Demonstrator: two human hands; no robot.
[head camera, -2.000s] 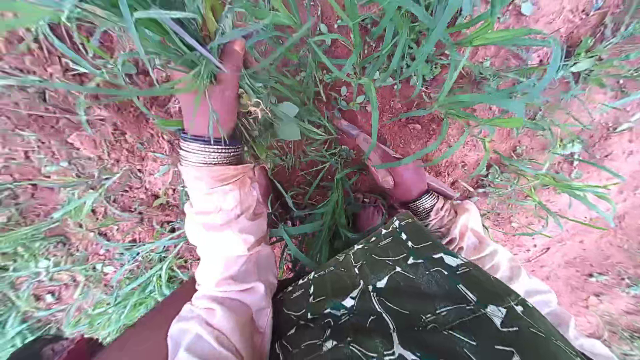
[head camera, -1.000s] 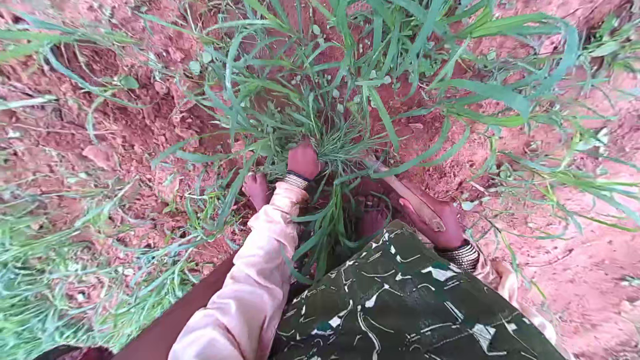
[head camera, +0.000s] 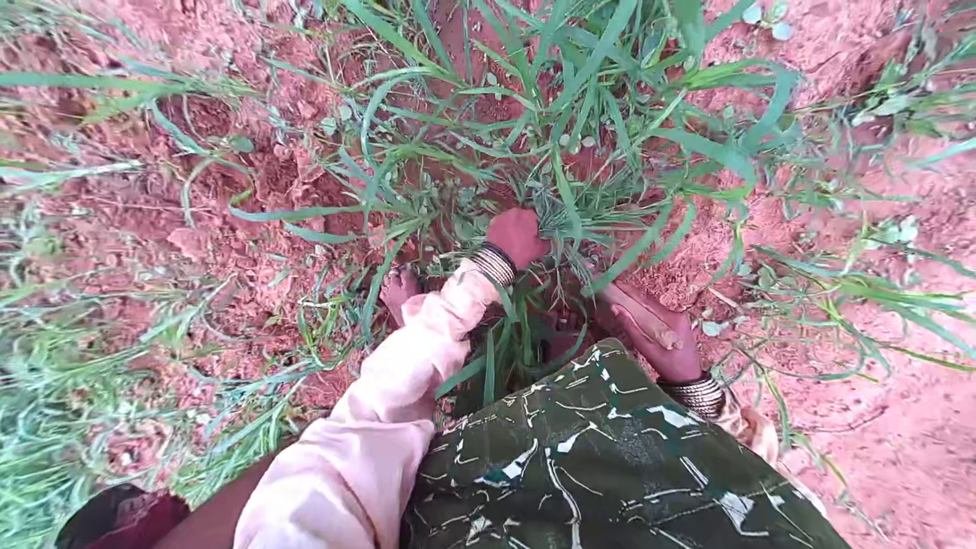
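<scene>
My left hand (head camera: 518, 238), with bangles at the wrist, is closed around a bunch of grass (head camera: 557, 217) low over the red soil in the middle of the view. To its lower right, my right hand (head camera: 659, 339) grips the wooden handle (head camera: 640, 313) of a tool. The handle slants up and left toward the grass beside my left hand. Leaves and stems hide the tool's far end, so its kind cannot be told.
Tall grass (head camera: 595, 61) rises ahead, and more grass (head camera: 61, 435) grows at the left. Red soil (head camera: 900, 404) shows at the right. My bare foot (head camera: 399, 290) is left of the grass; patterned dark green cloth (head camera: 595, 473) covers my lap.
Two seconds ago my left hand held grass at the upper left; it moved down and right, and now grips grass near the middle. That earlier grass is no longer in it.
</scene>
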